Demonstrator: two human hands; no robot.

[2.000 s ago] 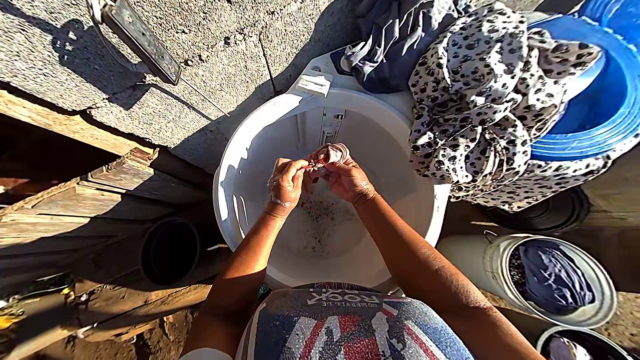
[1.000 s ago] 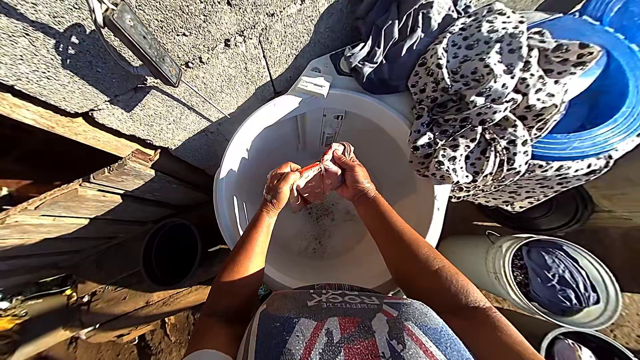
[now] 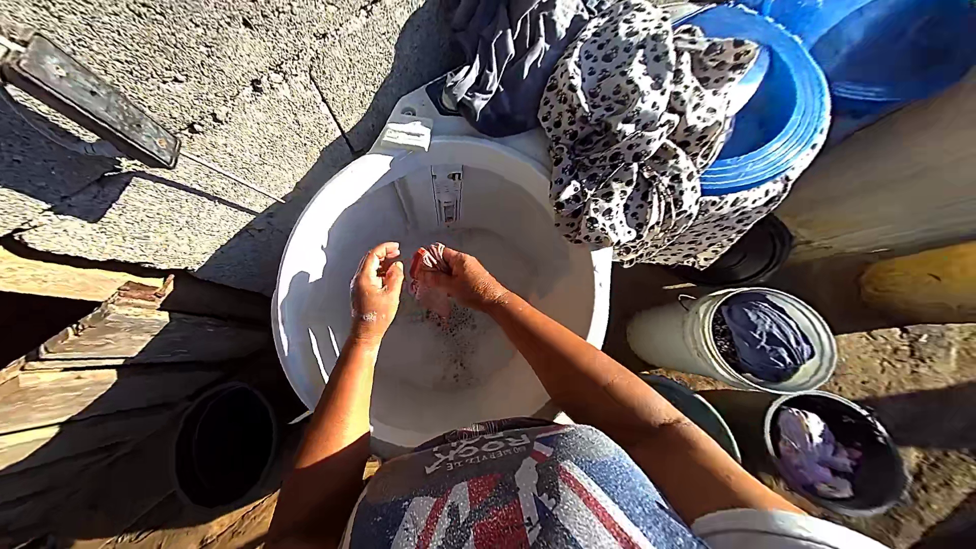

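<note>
A round white washing tub point(image 3: 579, 305) with cloudy, sudsy water lies below both hands. Over its middle, my right hand point(image 3: 461, 278) grips a small pink cloth with a red edge point(image 3: 428, 267), which hangs down towards the water. Just left of the cloth is my left hand point(image 3: 377, 288), fingers apart and curled a little, wet with foam at the wrist and holding nothing. A narrow gap separates it from the cloth.
Paw-print fabric point(image 3: 633, 130) drapes over a blue tub point(image 3: 808, 99), beside dark grey cloth point(image 3: 511, 69). Buckets of clothes point(image 3: 827, 335) point(image 3: 900, 488) stand at right, a dark bucket point(image 3: 225, 446) at lower left. A concrete block wall point(image 3: 229, 69) rises behind.
Both hands held the pink cloth stretched between them a second ago. My left hand has let go and moved apart from it, while the right keeps hold.
</note>
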